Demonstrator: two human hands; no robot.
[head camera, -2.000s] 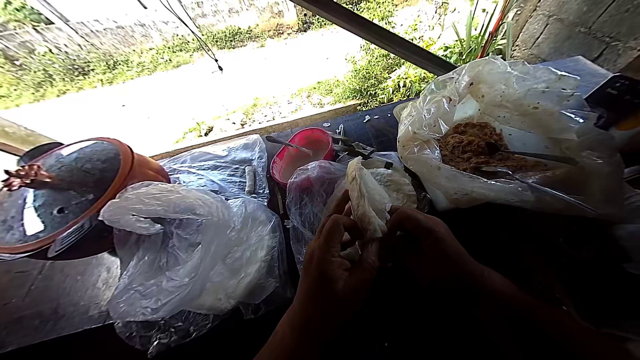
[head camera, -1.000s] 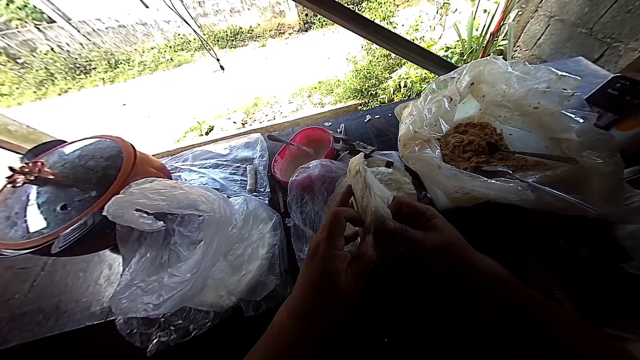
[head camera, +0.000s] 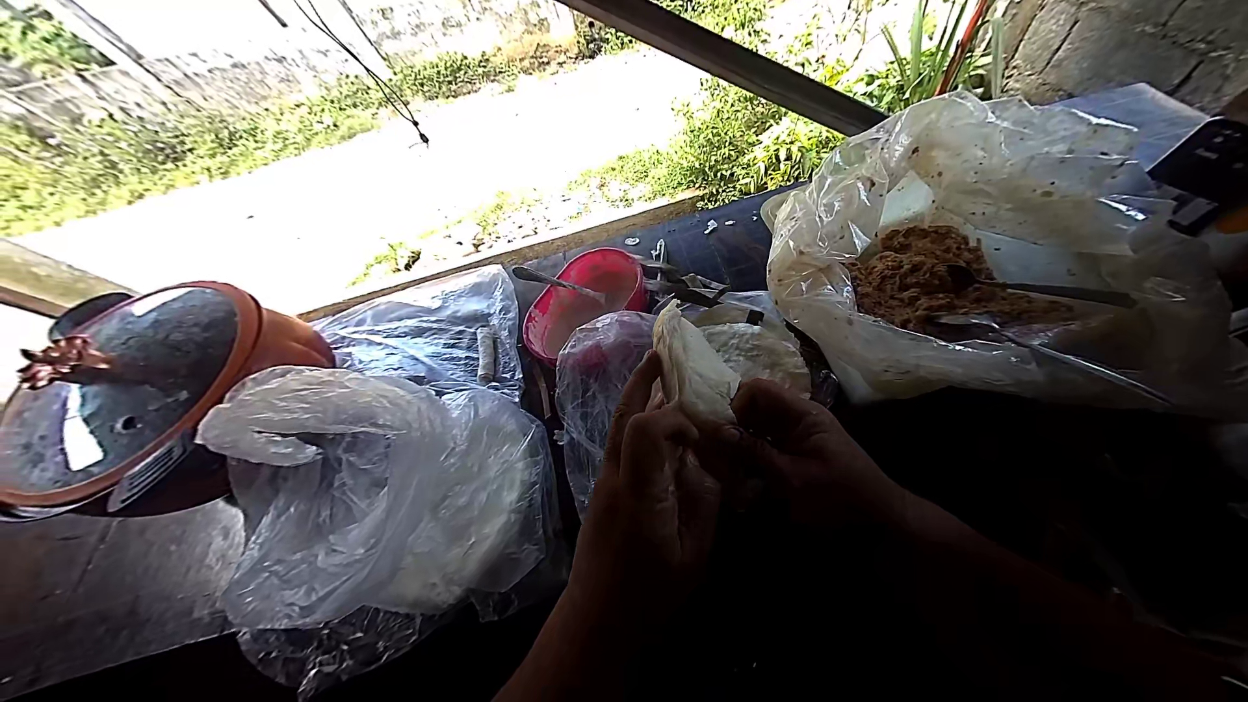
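Observation:
A folded piece of pale dough stands upright between my two hands. My left hand grips its left side, and the thumb and fingers of my right hand pinch its lower right edge. Just behind it lies a round of pale dough, partly covered by my hands. Clear plastic is bunched to the left of the dough. Beyond that is a pink bowl of pale liquid or paste with a spoon in it. Brown shredded filling with utensils sits in an open plastic bag at the right.
An orange-brown pot with a glass lid stands at the left. In front of it lies a plastic bag with pale contents. A small pale stick rests on plastic sheeting. A wooden ledge runs behind.
The dough piece between my hands has changed shape: narrow and upright one second ago, it now shows a broader, smoother face leaning left. My fingers have shifted along its edge.

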